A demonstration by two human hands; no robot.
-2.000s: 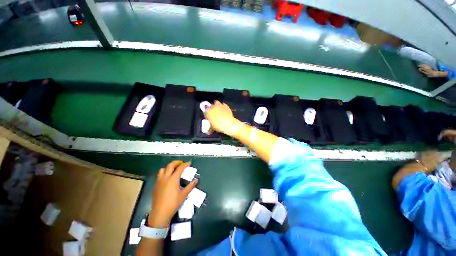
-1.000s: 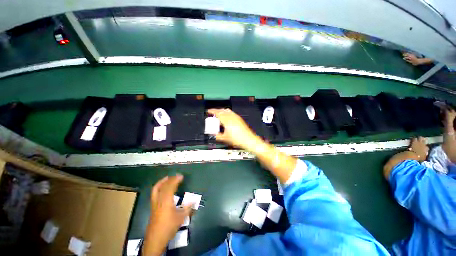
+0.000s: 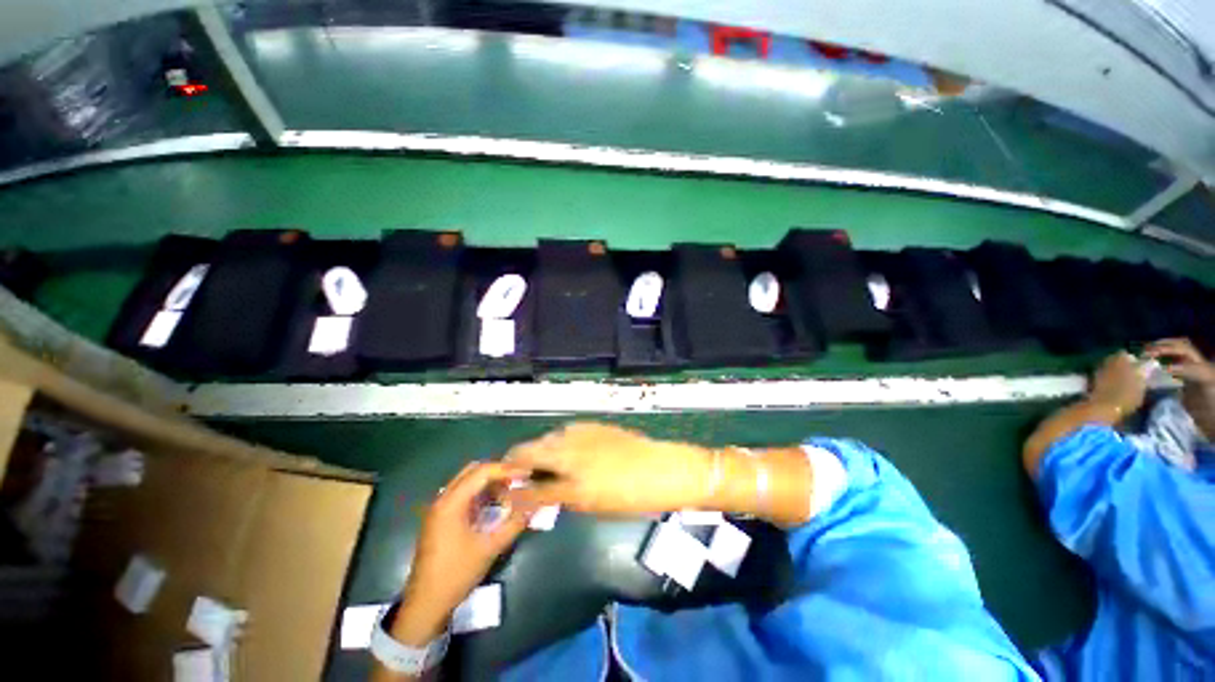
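My left hand (image 3: 460, 533), with a white wrist strap, has its fingers curled around a small whitish piece, apparently a charger plug (image 3: 493, 512). My right hand (image 3: 600, 469) meets its fingertips above the worktop; its grip is hidden. Another white plug (image 3: 544, 517) shows just below the hands. Several plugs lie in a group (image 3: 684, 556) to the right, others near my left wrist (image 3: 477, 608). On the belt, the three leftmost visible open black boxes (image 3: 497, 337) show a white cable coil and a plug. The box (image 3: 644, 344) to their right shows a coil above an empty recess.
A cardboard carton (image 3: 300, 533) with loose plugs stands at the left. A pale rail (image 3: 746, 396) separates the worktop from the green belt (image 3: 533, 200). Black lids (image 3: 576, 307) lie between the boxes. Another person's hands and blue sleeves (image 3: 1113, 533) are at the right.
My right hand has left the box row and come back to my left hand. The plug it held at the boxes now lies in a box. The boxes appear further left.
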